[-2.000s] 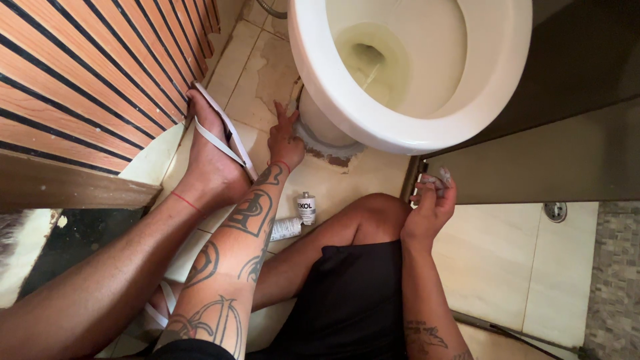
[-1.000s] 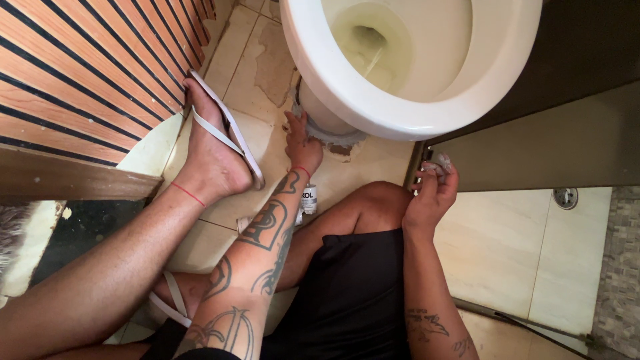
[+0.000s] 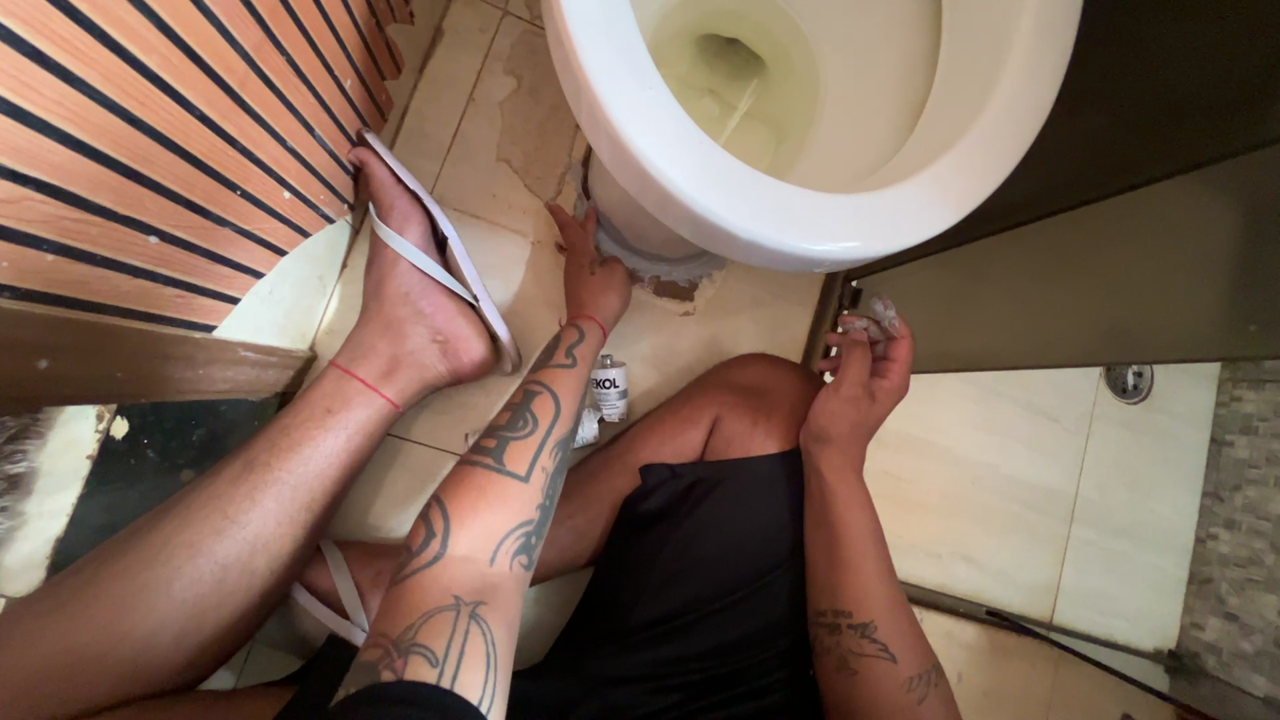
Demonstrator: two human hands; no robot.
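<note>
My left hand (image 3: 595, 270) touches the edge of the toilet's base (image 3: 640, 215), its fingers spread along the grey sealant (image 3: 665, 262) at the floor. Above it is the white ceramic toilet bowl (image 3: 840, 225), with yellowish water in it. My right hand (image 3: 865, 375) is raised over my bent knee with its fingers curled and whitish-grey residue on the fingertips; whether it holds a small lump cannot be told. A small white container (image 3: 609, 390) bearing writing stands on the tiles beside my left wrist. Next to it lies a crumpled tube or wrapper (image 3: 588, 427), partly hidden by my forearm.
My foot in a white flip-flop (image 3: 455, 240) rests on the left. Beyond it is a wood-slat panel (image 3: 150, 130). Chipped floor tiles (image 3: 520, 110) surround the base. A dark panel (image 3: 1080, 270) stands at the right, with a round floor drain (image 3: 1128, 382) beyond its edge.
My left hand has shifted a little along the toilet's base, and its fingers have changed position. The container, partly covered by my forearm a second ago, shows more now. My right hand stays raised over the knee.
</note>
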